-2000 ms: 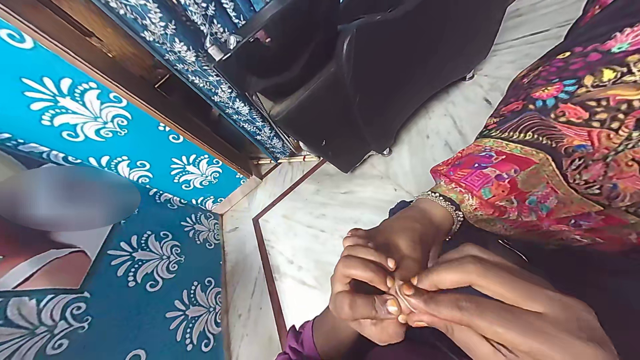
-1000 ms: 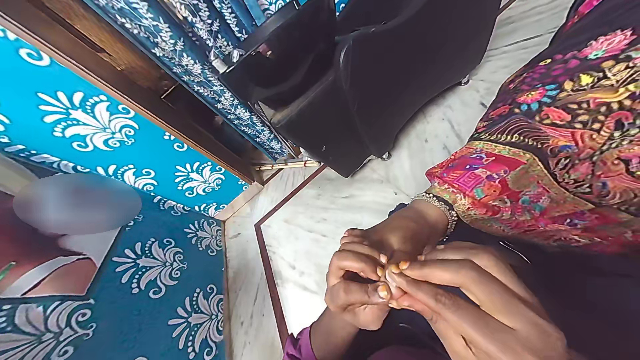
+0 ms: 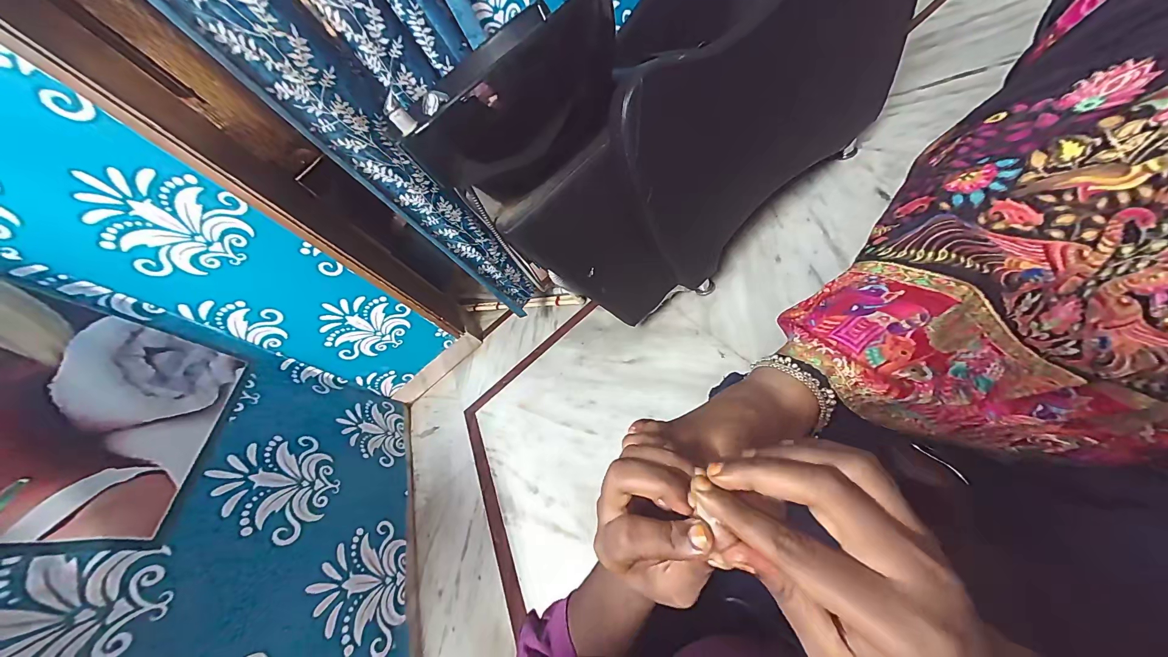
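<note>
Another person's hand (image 3: pixel 721 424), with a silvery beaded bracelet (image 3: pixel 803 379) at its wrist, reaches in from an embroidered multicoloured sleeve (image 3: pixel 912 338). Below it, my left hand (image 3: pixel 643 538), in a purple cuff, has its fingers curled around the fingers of that hand. From the lower right my right hand (image 3: pixel 849 538) meets it, thumb and fingertips pinched together at one of the other person's fingers. Something small and pale shows between the fingertips; whether it is skin, a nail or an object cannot be told. My fingers hide most of the held hand.
A black salon wash basin (image 3: pixel 538 109) with a black chair (image 3: pixel 721 137) stands beyond the hands on a marble floor (image 3: pixel 602 401). To the left are a blue patterned wall (image 3: pixel 292 484), a wooden door frame (image 3: pixel 228 173), a blue leafy curtain (image 3: pixel 365 137) and a picture (image 3: pixel 146 401).
My right hand's fingertips have shifted slightly at the held finger. My left hand keeps its grip on the other person's hand.
</note>
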